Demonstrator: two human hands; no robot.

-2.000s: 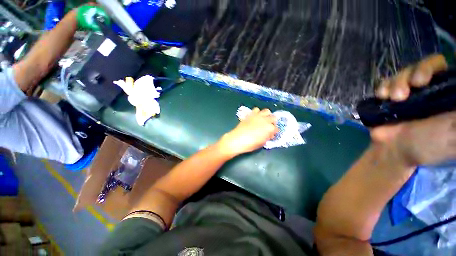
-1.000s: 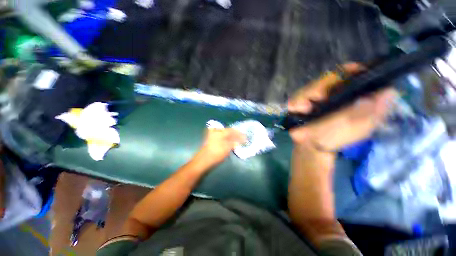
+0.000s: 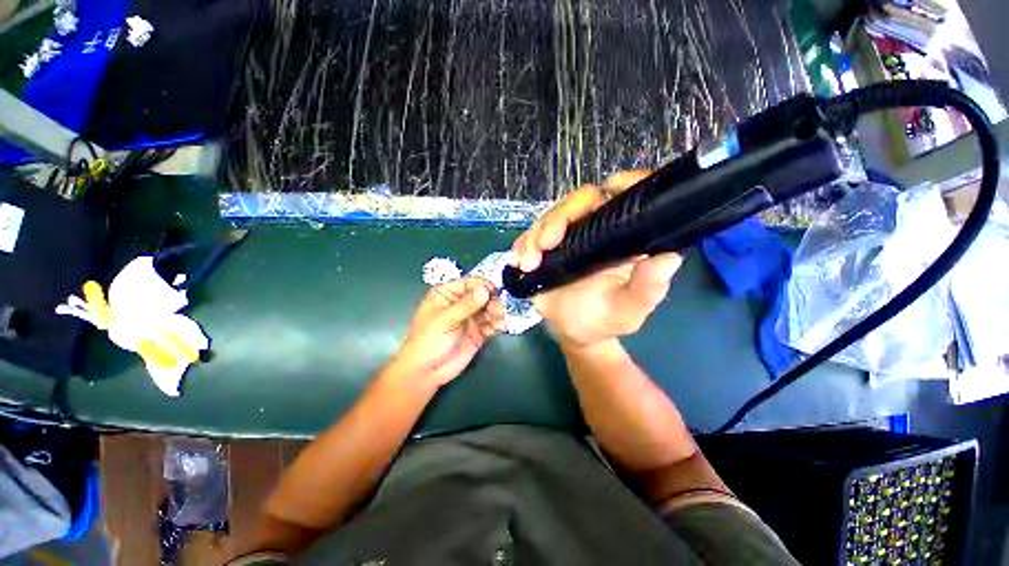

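A thick black electric screwdriver (image 3: 664, 205) with a ribbed grip slants from upper right down to the middle of the green bench. My right hand (image 3: 603, 282) is closed round its lower end. My left hand (image 3: 451, 326) is at the tool's nose, fingertips pinched together; whatever they pinch is too small and hidden to tell. A clear bag with silver-grey specks (image 3: 520, 316) lies behind and under my fingers, partly covered. A small white clump (image 3: 441, 270) lies just beyond my left fingers.
A white-and-yellow cloth (image 3: 149, 321) lies left, beside a black box (image 3: 39, 276). A scratched black belt (image 3: 498, 100) runs beyond the bench. A blue cloth (image 3: 758, 276) and large clear bag (image 3: 874, 287) lie right. The tool's black cord (image 3: 952, 260) loops right. A black tray (image 3: 907, 514) is lower right.
My left hand has moved off the bag of specks, and my right hand has brought the screwdriver's nose over to my left fingertips. The view has shifted, bringing the tray into clearer view.
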